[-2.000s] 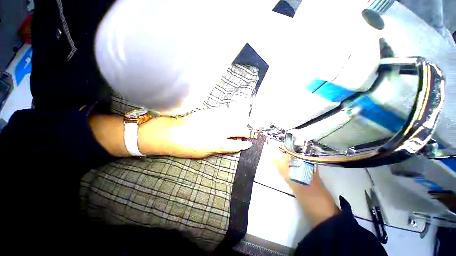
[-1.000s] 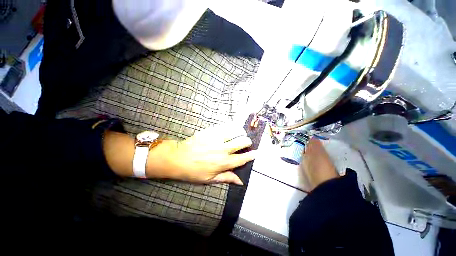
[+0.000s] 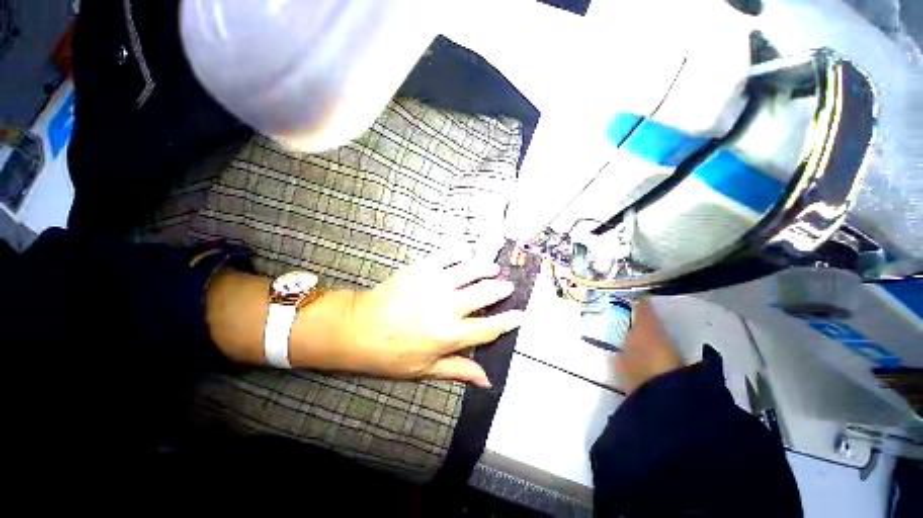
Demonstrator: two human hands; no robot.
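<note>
The checked cloth (image 3: 334,415) with a dark hem band (image 3: 482,400) lies across the machine table and lap. The band's edge runs to the presser foot (image 3: 528,253), where a small bright reddish spot shows. My left hand (image 3: 435,316) lies flat on the cloth, fingers spread, fingertips on the dark band just short of the foot. My right hand (image 3: 648,344) is right of the needle area beside a ribbed blue-grey knob; its fingertips are hidden by the machine head, so what it touches cannot be told.
The white sewing machine head (image 3: 708,228) with a blue stripe fills the upper right. A rounded white shape (image 3: 304,71) covers part of the upper left. Dark snips (image 3: 766,405) lie partly hidden beyond my right sleeve. A graduated strip (image 3: 531,488) runs along the table's front edge.
Since two seconds ago my left hand has moved lower and spread its fingers on the band, and my right hand has shifted right. The white rounded shape has uncovered more checked cloth.
</note>
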